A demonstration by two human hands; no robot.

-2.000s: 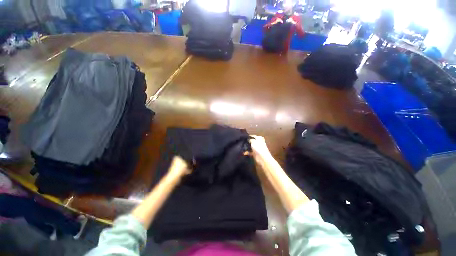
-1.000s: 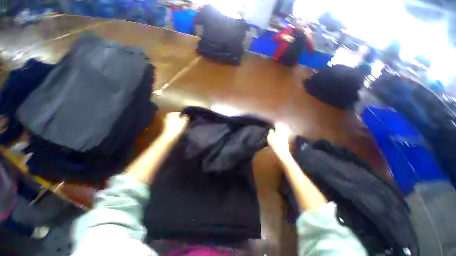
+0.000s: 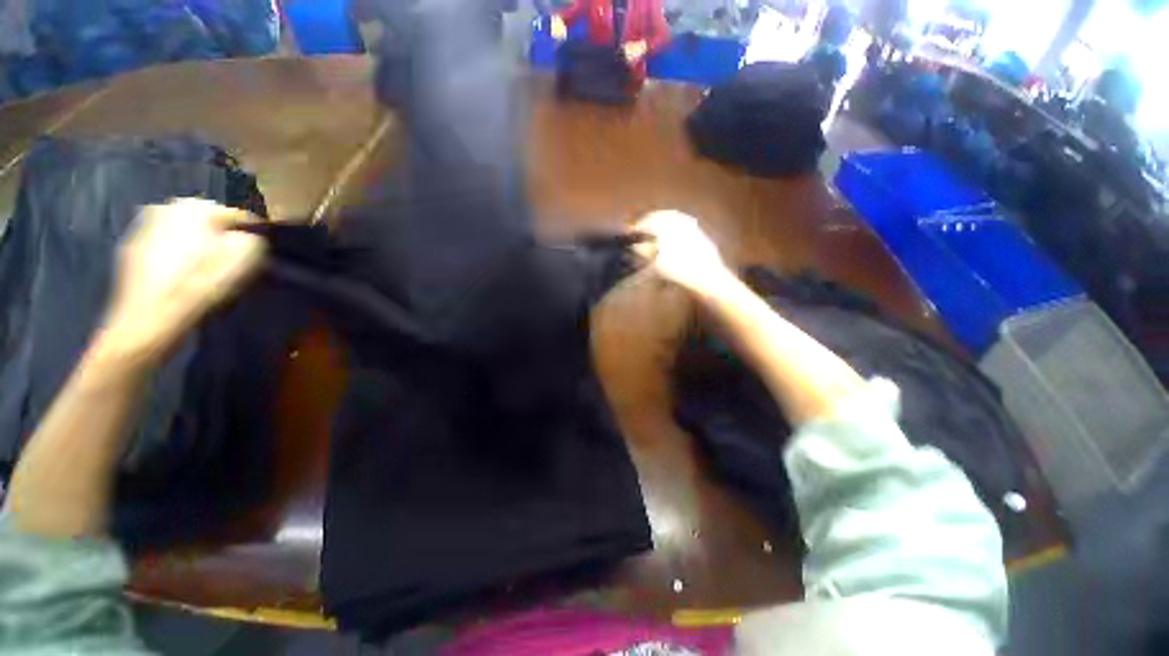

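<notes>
A black garment (image 3: 474, 276), blurred by motion, is stretched between my hands above the neat black stack (image 3: 474, 513). My left hand (image 3: 186, 263) grips its left end, in front of the left stack. My right hand (image 3: 679, 250) grips its right end, over the table. The garment's middle reaches up and away from me. The neat stack lies flat directly before me, its upper part hidden by the garment.
The left stack (image 3: 77, 244) has a grey garment on top. A loose black pile (image 3: 859, 346) lies right. A black heap (image 3: 759, 118) and a person in red (image 3: 622, 23) are at the far side. Blue bins (image 3: 955, 237) and a grey-white bin (image 3: 1083, 385) stand beyond the right edge.
The garment, bunched over the stack before, is now pulled wide and lifted. My hands have moved farther apart, the left one outward and up. The view has shifted.
</notes>
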